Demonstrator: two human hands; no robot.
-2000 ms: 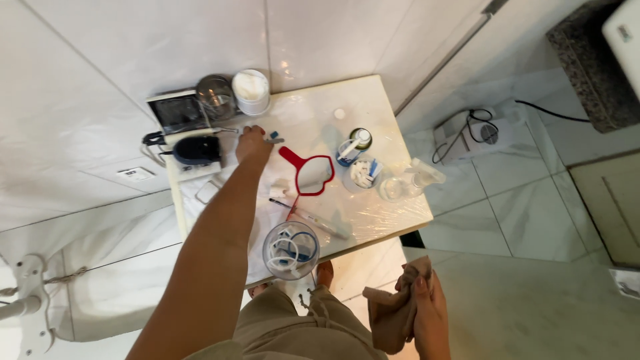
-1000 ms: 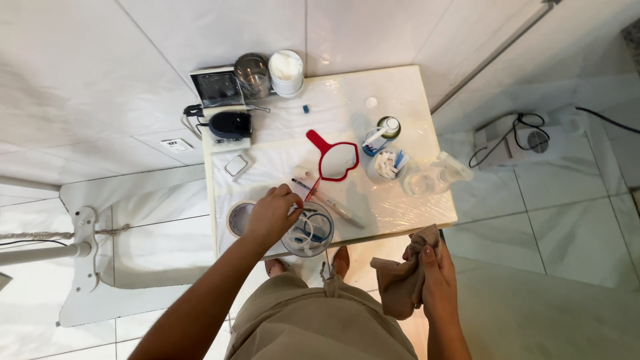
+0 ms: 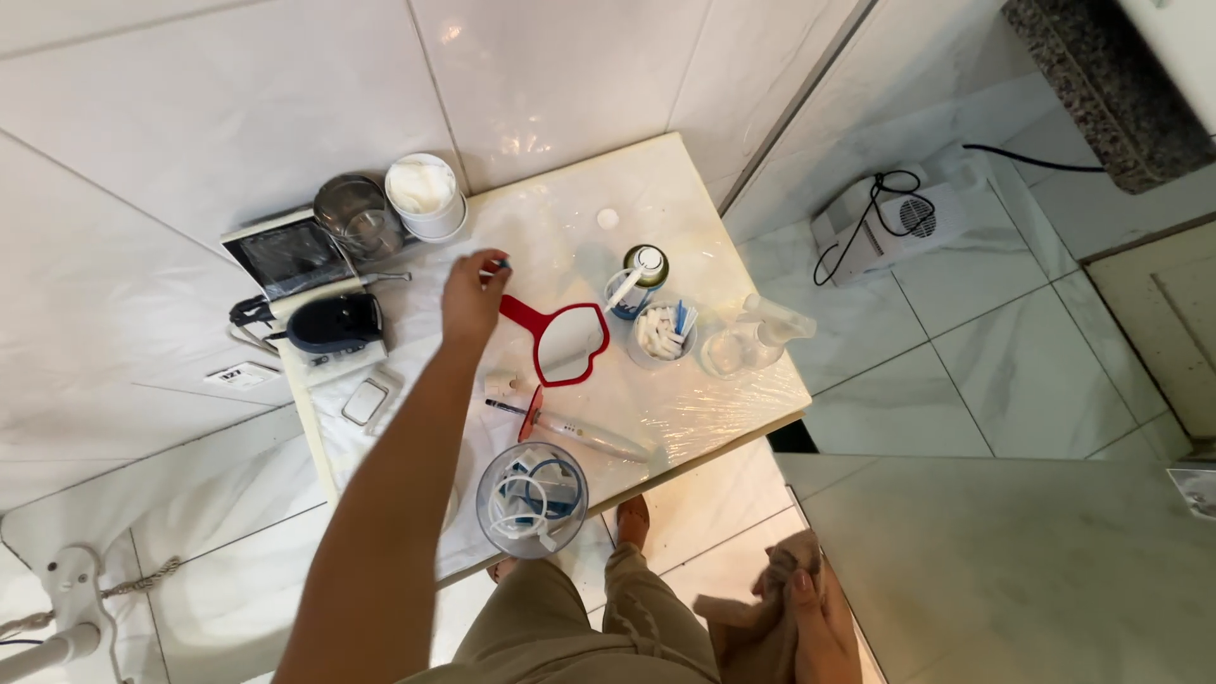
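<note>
My left hand (image 3: 474,293) is over the table, its fingertips closed on a small blue object (image 3: 503,264) too small to name. Just right of that hand lies a red-framed hand mirror (image 3: 572,345). My right hand (image 3: 815,608) grips a brown cloth (image 3: 765,613) below the table's front edge. Nearer me, a clear container (image 3: 532,499) holds white and blue plastic pieces. A white pen-shaped device (image 3: 594,437) with a red shield (image 3: 530,414) lies behind it. To the right stand a cup of cotton rolls (image 3: 662,334), a dark bottle (image 3: 646,264) and a clear spray bottle (image 3: 755,342).
At the table's (image 3: 708,228) back left are a tablet-like screen (image 3: 290,256), a dark glass jar (image 3: 359,217), a white tub (image 3: 426,197) and a black device (image 3: 334,323). A small white-framed case (image 3: 365,401) lies left. A white unit with a cord (image 3: 888,228) sits on the floor.
My left hand has moved from beside the clear container to the back of the table, where the small blue object lay a second ago. My right hand still holds the cloth.
</note>
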